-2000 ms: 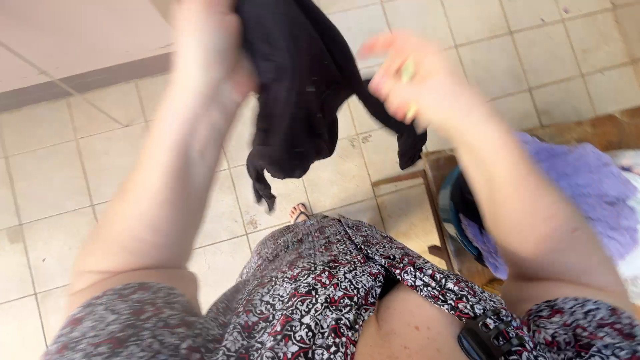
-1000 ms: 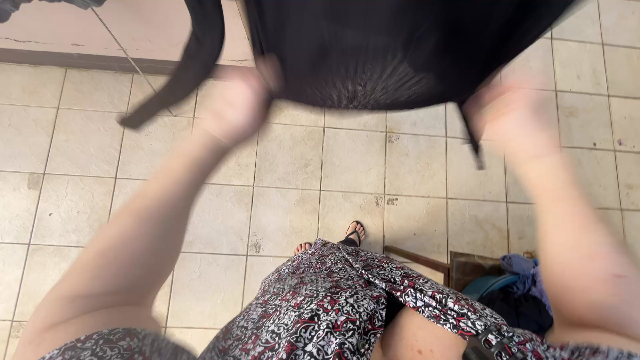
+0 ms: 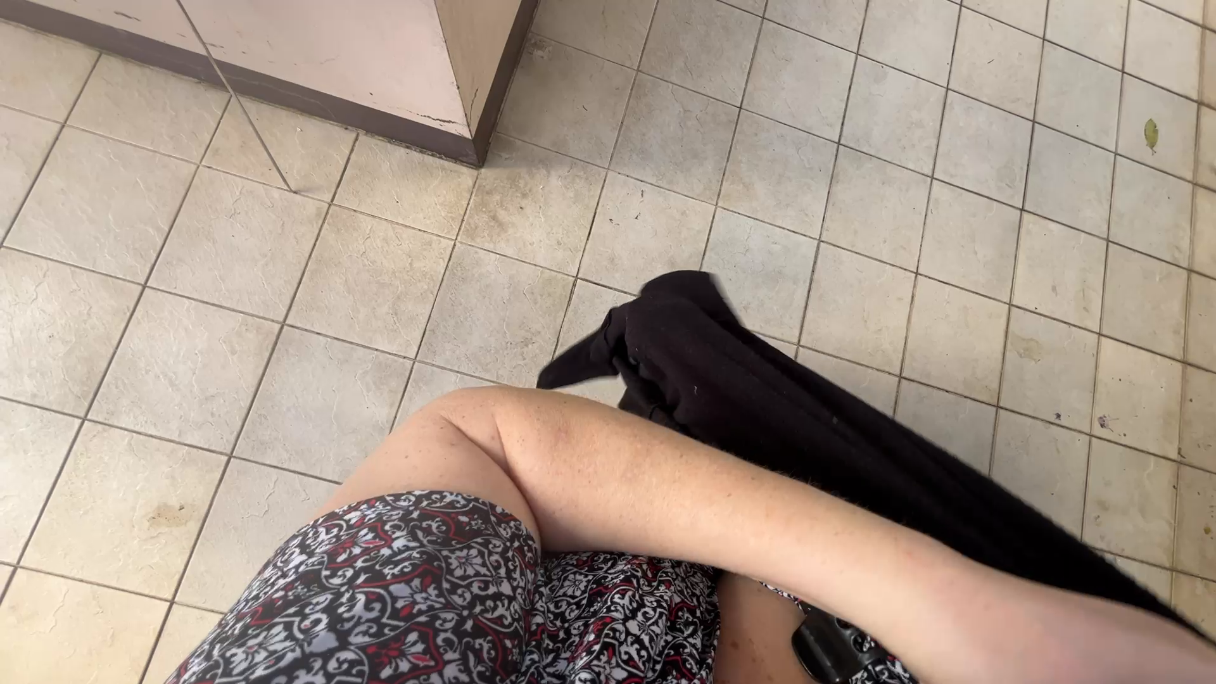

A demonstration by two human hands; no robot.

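A long black cloth garment (image 3: pixel 798 408) hangs in a stretched bundle from the lower right edge up to the middle of the view, its loose end over the tiled floor. My left arm lies bent across my body and reaches to the right along the garment's near side; my left hand is beyond the frame's right edge. My right hand is out of the frame as well. What holds the garment's far end is hidden outside the view.
A pale wall or counter base (image 3: pixel 361 57) with a dark skirting strip juts out at the upper left. A thin line or cord (image 3: pixel 233 95) runs down in front of it. Light floor tiles (image 3: pixel 513 313) surround me, with a small green leaf (image 3: pixel 1150 135) at the upper right.
The garment was spread between both raised hands; now it trails in a bundle toward the right. Both hands have left the view, and my left arm has swung across my body. The view has turned.
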